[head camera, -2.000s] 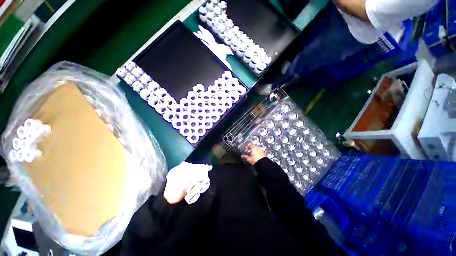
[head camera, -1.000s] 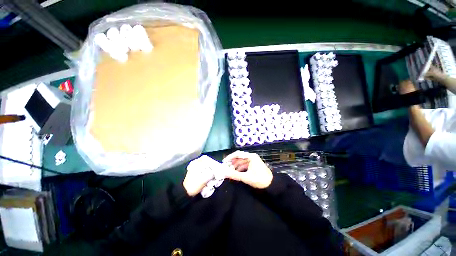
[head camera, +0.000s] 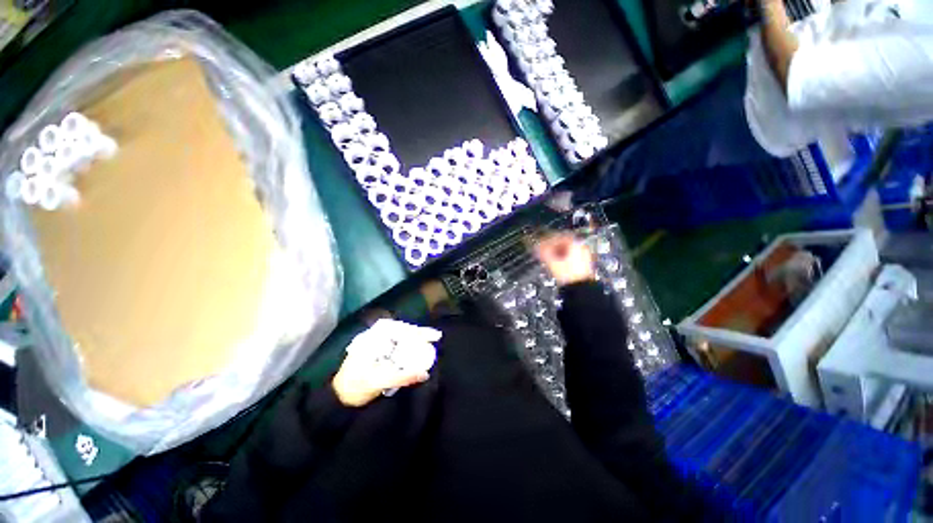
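My left hand (head camera: 368, 370) is shut around several white plastic sleeves (head camera: 394, 355) in front of my body. My right hand (head camera: 566, 257) is over the upper part of the clear blister tray (head camera: 534, 322); it is blurred, and whether its fingers hold anything cannot be told. The blister tray has rows of round pockets with small shiny parts. A black tray (head camera: 409, 87) on the green bench holds white ring-topped pieces (head camera: 440, 209) standing in rows along its left side and near end.
A second black tray (head camera: 611, 77) holds white pieces. A plastic liner bag (head camera: 317, 255) surrounds tan cardboard (head camera: 153, 245) with loose white sleeves (head camera: 61, 153). Blue crates (head camera: 798, 449) and a white-framed bin (head camera: 818, 322) stand right. A person's white sleeve (head camera: 870, 77) shows at upper right.
The view has turned back towards the right. My right hand has left the sleeves at my left hand and moved out over the blister tray. My left hand still holds the sleeves.
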